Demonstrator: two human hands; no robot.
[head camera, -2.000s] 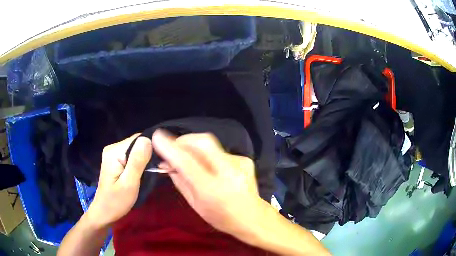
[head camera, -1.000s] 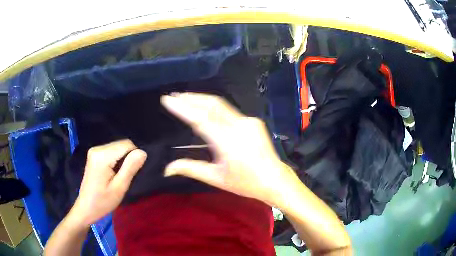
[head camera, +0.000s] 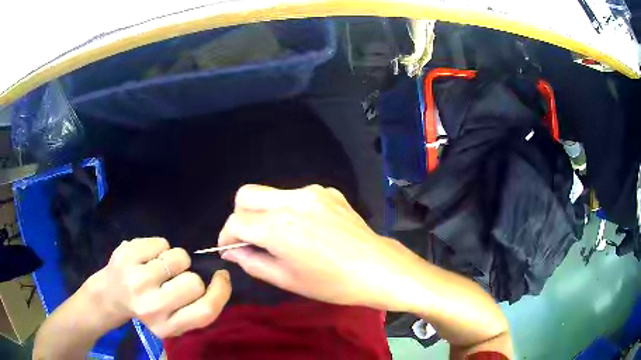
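A black garment (head camera: 232, 155) lies across my lap, dark and with few folds visible. My left hand (head camera: 165, 285) is at the lower left with bent fingers, a ring on one finger; dark cloth lies beside it, and whether it pinches any cloth is hidden. My right hand (head camera: 288, 235) is just to its right, back of the hand up, fingers closed on a thin silvery pointed tool (head camera: 218, 248). The tip points left toward my left fingers and does not visibly touch them. The tool's other end is hidden in my right hand.
A white table with a yellow edge (head camera: 281, 12) curves across the top. A blue crate (head camera: 35, 232) stands at left, another (head camera: 190, 91) below the table. A crumpled black garment pile (head camera: 492, 190) lies over a red-orange frame (head camera: 430, 112) at right. Green floor (head camera: 562, 302) shows at lower right.
My right hand has closed from spread fingers and moved down and left beside my left hand. My left hand has moved lower and turned, its knuckles now showing. The tool tip has moved left and down.
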